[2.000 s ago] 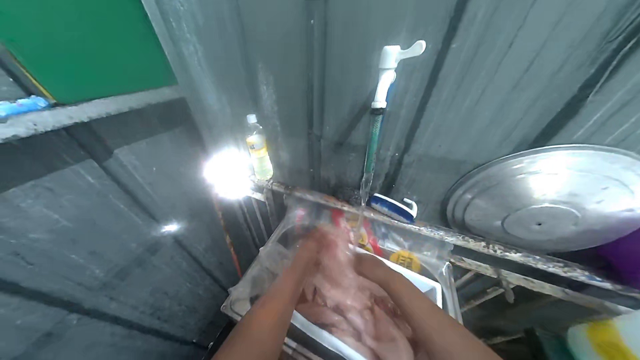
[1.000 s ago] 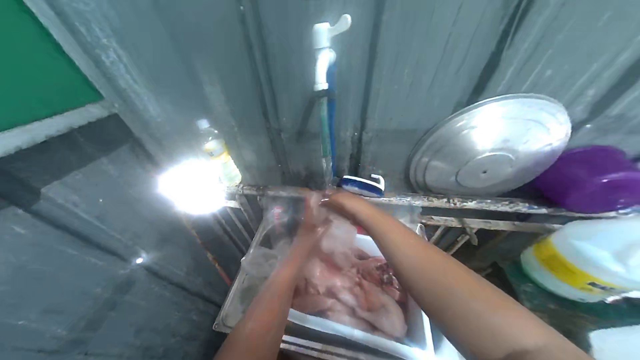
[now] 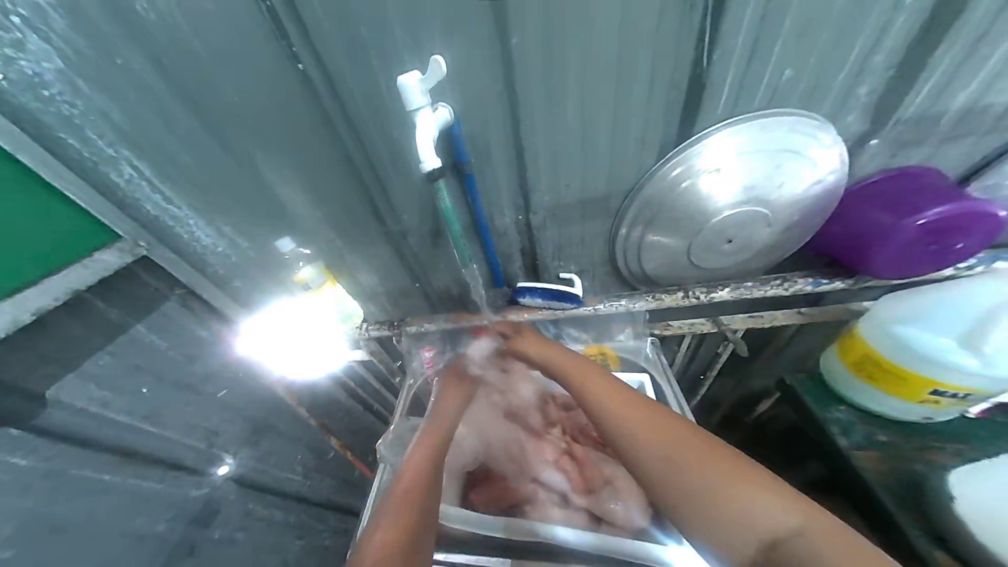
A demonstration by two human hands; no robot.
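Water runs from a green hose [image 3: 453,220] on a white plastic tap [image 3: 425,118] at the wall. Beneath the stream, my left hand [image 3: 465,366] and my right hand [image 3: 516,335] are close together at the back of a white tub [image 3: 551,531], on pale raw meat, perhaps chicken. My fingers are blurred and partly covered by water, so their grip is unclear. More raw meat [image 3: 583,465] fills the tub below my forearms. Clear plastic [image 3: 402,437] lies around the tub's left and back sides.
A rusty metal rail [image 3: 685,298] crosses behind the tub, with a blue-and-white scrub brush [image 3: 547,294], a round metal lid [image 3: 732,205] and a purple plastic basin [image 3: 906,224] along it. A bottle [image 3: 315,279] stands by a bright light at left. A large jug [image 3: 913,354] is at right.
The view has shifted, bringing the purple basin and jug further in. My hands remain under the running water at the back of the tub, with my right forearm now reaching in from further right.
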